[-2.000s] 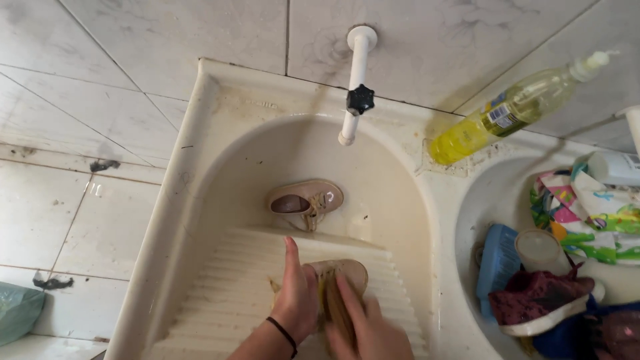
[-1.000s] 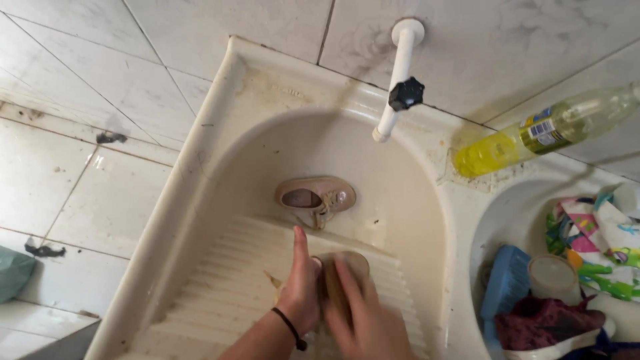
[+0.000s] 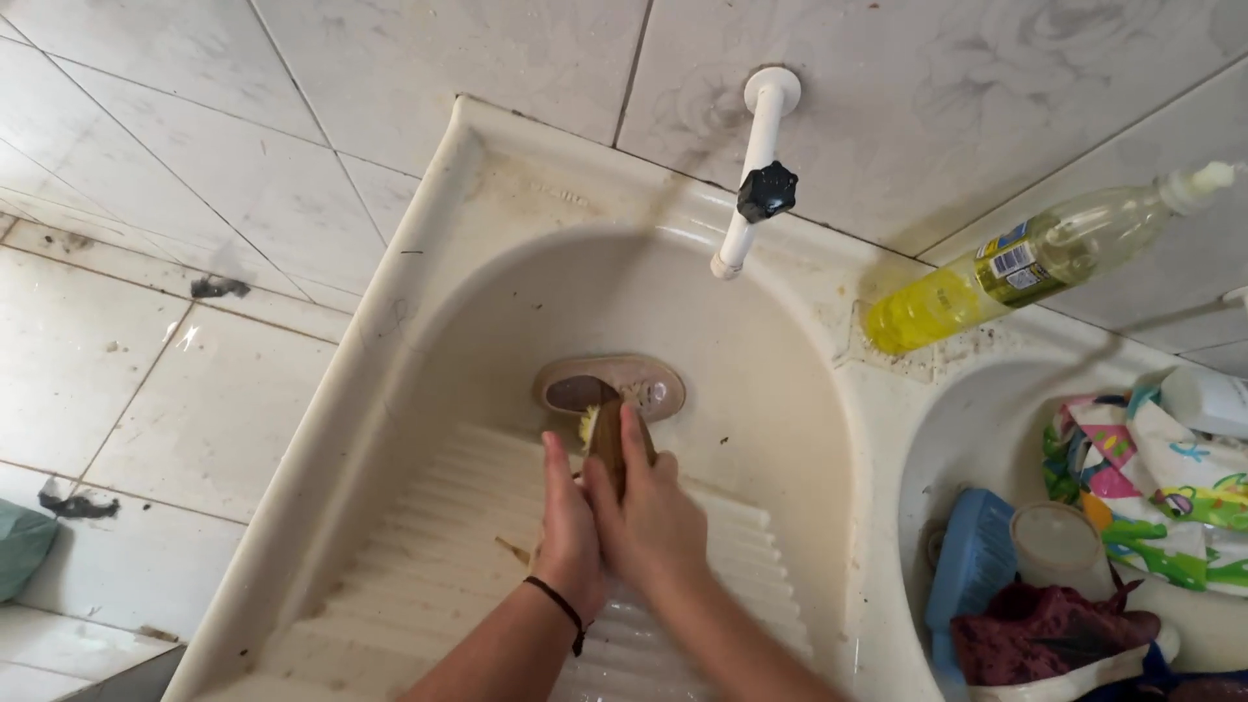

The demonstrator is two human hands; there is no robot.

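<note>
A small beige lace-up shoe (image 3: 655, 385) lies in the basin of the white laundry sink (image 3: 634, 283), its opening toward the left. My right hand (image 3: 655, 517) grips a wooden-backed scrub brush (image 3: 608, 444), whose pale yellow bristles face left. Close against it is my left hand (image 3: 568, 536), thumb raised, with a dark band on the wrist. What the left palm holds is hidden; a thin tan strip (image 3: 513, 550) sticks out beside it. Both hands are over the ribbed washboard slope (image 3: 429, 556), just below the shoe.
A white tap (image 3: 757, 166) with a black knob juts over the basin. On the ledge at right stands a bottle of yellow liquid (image 3: 936, 307). The adjoining basin holds a blue brush (image 3: 967, 575), a plastic cup (image 3: 1058, 541), maroon fabric (image 3: 1053, 629) and patterned cloth (image 3: 1189, 487).
The brush and both hands have come up close to the shoe in the basin. A second shoe's toe, visible at my hands two seconds ago, is now out of sight.
</note>
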